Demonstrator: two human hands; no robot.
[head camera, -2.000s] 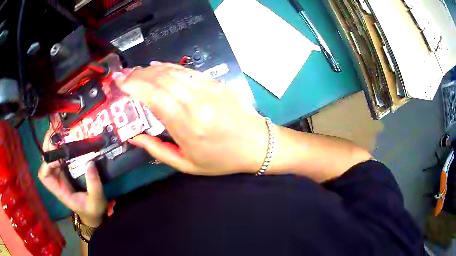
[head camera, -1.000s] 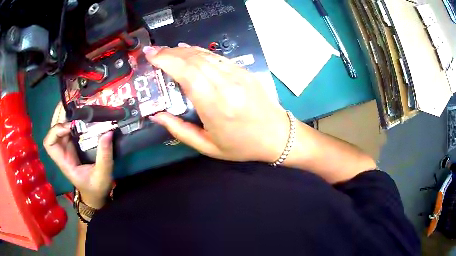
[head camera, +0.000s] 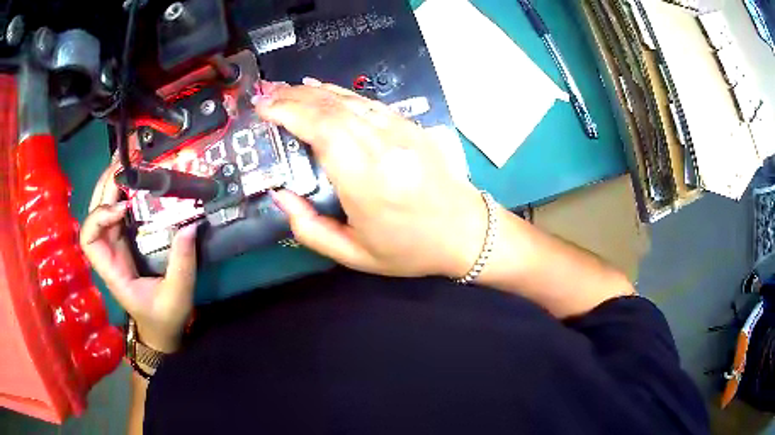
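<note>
The LED display module (head camera: 245, 153) lies under the clear plate on the black test box (head camera: 340, 38), with white digits showing and a red glow at its left. A black rod (head camera: 174, 183) crosses above it. My left hand (head camera: 153, 285) holds the module's left end, thumb at the near edge and fingers curled at the far left side. My right hand (head camera: 395, 191) holds the right end between thumb and index finger, palm over the box. The rod and plate parts hide some of the module and the left fingertips.
The ribbed red clamp handle (head camera: 58, 255) stands at left over the red bin (head camera: 19, 348). White paper (head camera: 489, 81) and a pen (head camera: 562, 72) lie right of the box on the green mat. Cardboard layers (head camera: 659, 110) stand further right. Orange-handled pliers (head camera: 741, 353) show at far right.
The view has shifted, bringing the red clamp handle more fully into the picture at left. Both hands stay at the module's ends, with little movement against it.
</note>
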